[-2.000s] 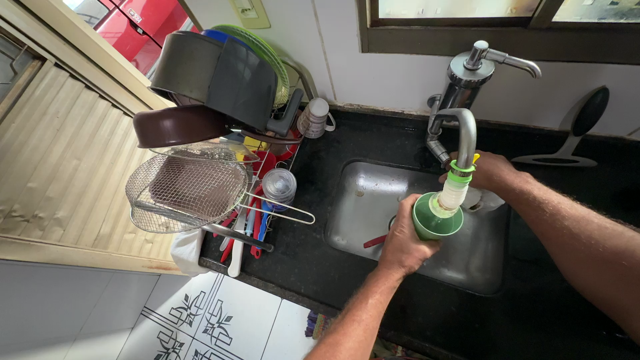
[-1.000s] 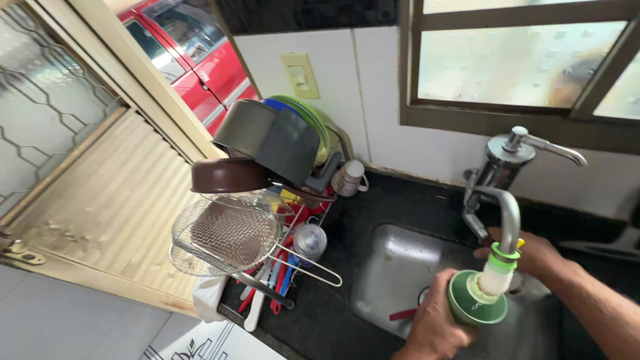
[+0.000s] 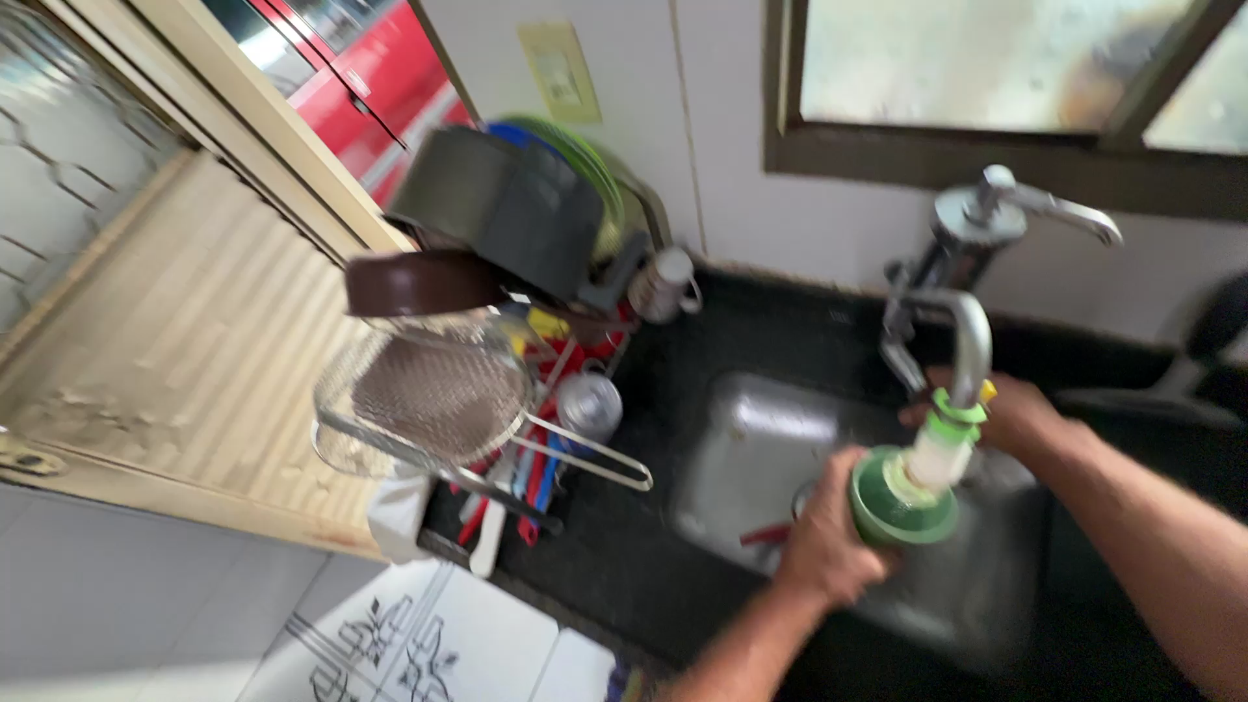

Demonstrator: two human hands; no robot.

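A green cup [image 3: 902,522] is in my left hand [image 3: 834,541], held over the sink under the faucet [image 3: 970,341]. The faucet's green and white spout attachment [image 3: 951,444] reaches to the cup's mouth, where something pale shows. My right hand [image 3: 1014,419] is behind the faucet spout, its fingers near the pipe's lower part and largely hidden, so I cannot tell whether they grip anything. Below and left of the cup, a red handle [image 3: 765,534] lies in the steel sink [image 3: 731,439].
Left of the sink, a dish rack holds a dark pot [image 3: 497,195], a brown pan [image 3: 424,283], a wire strainer [image 3: 439,400], utensils and a glass [image 3: 588,405]. A mug [image 3: 665,283] stands by the wall. A black utensil [image 3: 1224,322] is at the right, and a window frame [image 3: 936,161] is above.
The view has swung left and up, then partly back. My left hand stays on the green cup under the spout, and my right hand remains behind the faucet.
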